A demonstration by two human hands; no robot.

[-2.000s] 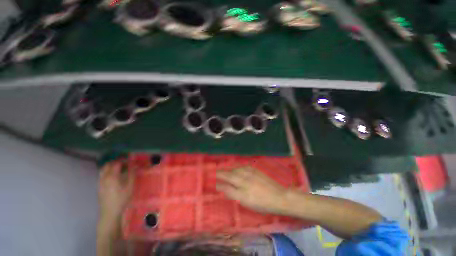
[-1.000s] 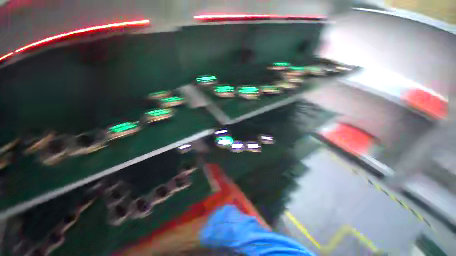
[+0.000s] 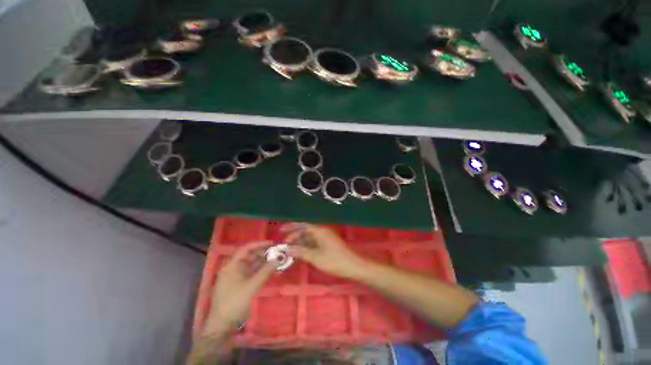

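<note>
A small round watch head (image 3: pixel 280 257) with a pale, whitish face or back towards me is held over the red compartment tray (image 3: pixel 327 311). My left hand (image 3: pixel 239 281) grips its left side between the fingertips. My right hand (image 3: pixel 323 249) is at its upper right side, fingers bent onto it. The tray lies below the shelves with a grid of square pockets. A small dark object (image 3: pixel 241 324) shows beside my left wrist, partly hidden. I cannot tell whether a lead is at the watch.
The upper shelf (image 3: pixel 235 103) bears dark watches and several with green digits. The lower shelf (image 3: pixel 285 202) bears curved rows of dark watches, with white-purple lit ones at the right. Black cable ends (image 3: pixel 621 192) hang at the right. Another red tray (image 3: pixel 619 267) stands far right.
The view swung right and came back over the tray. Two seconds ago both hands were spread at the tray; now they are together at a watch head. The two dark watches seen in the tray then no longer show there.
</note>
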